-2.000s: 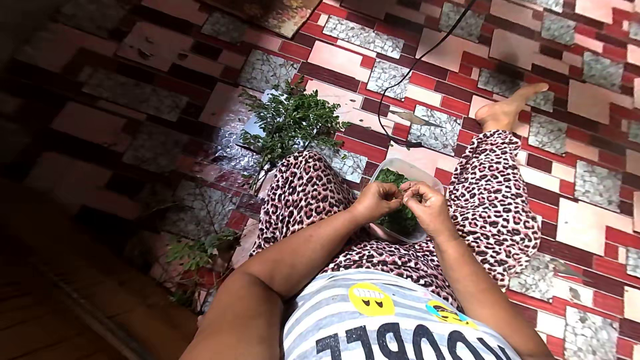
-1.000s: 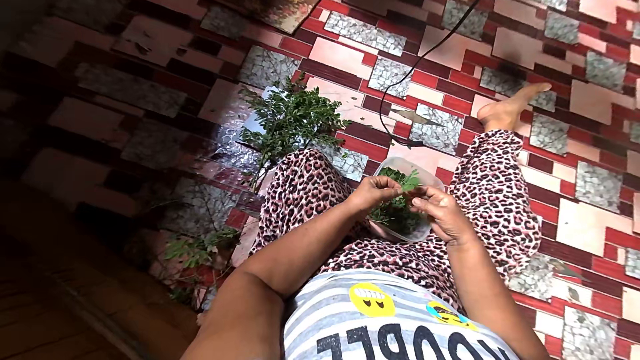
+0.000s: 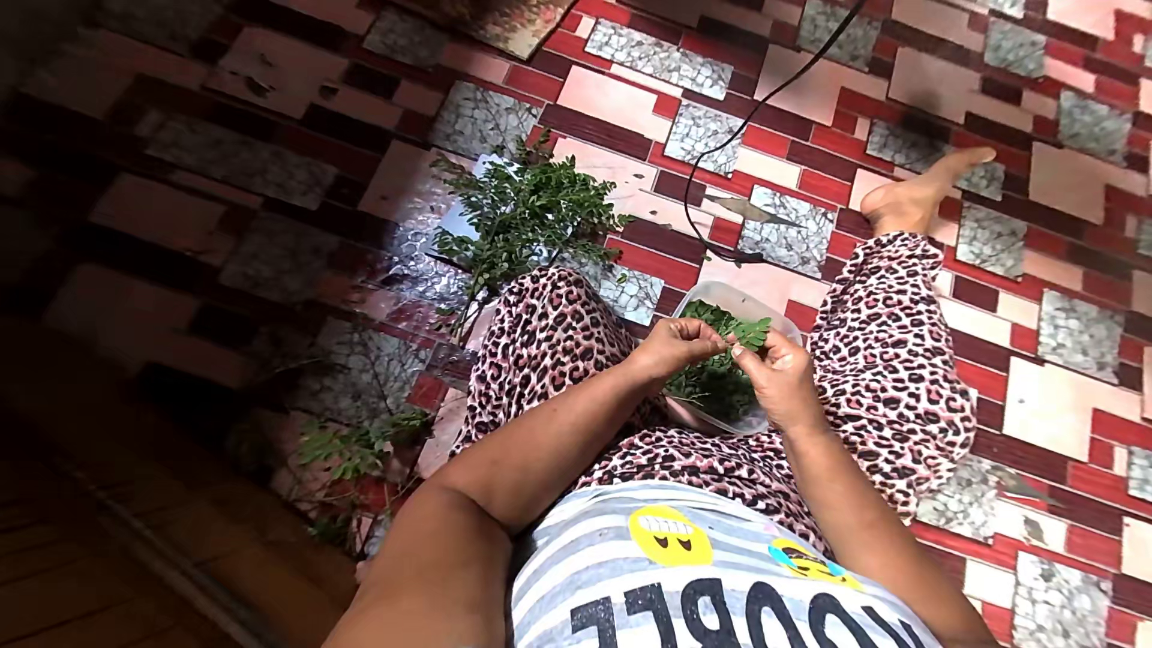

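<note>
Between my fingertips is a small green leaf sprig [image 3: 749,334], above a clear plastic container [image 3: 731,292] that sits between my legs. My left hand [image 3: 677,349] and my right hand [image 3: 776,371] both pinch it, their fingertips nearly touching. Loose green leaves [image 3: 715,391] lie inside the container, partly hidden by my hands. A bunch of leafy branches [image 3: 531,216] rests on the floor beyond my bent left knee.
More leafy stems [image 3: 346,450] lie on the floor at my left. A black cable [image 3: 697,171] curves over the patterned floor in front. Near the top is the corner of a mat [image 3: 517,27]. My bare foot [image 3: 922,193] is at the right.
A leaf sprig stands out between my fingers, where two seconds ago little of it showed. My hands have shifted slightly over the container; the container and the branches have stayed in place.
</note>
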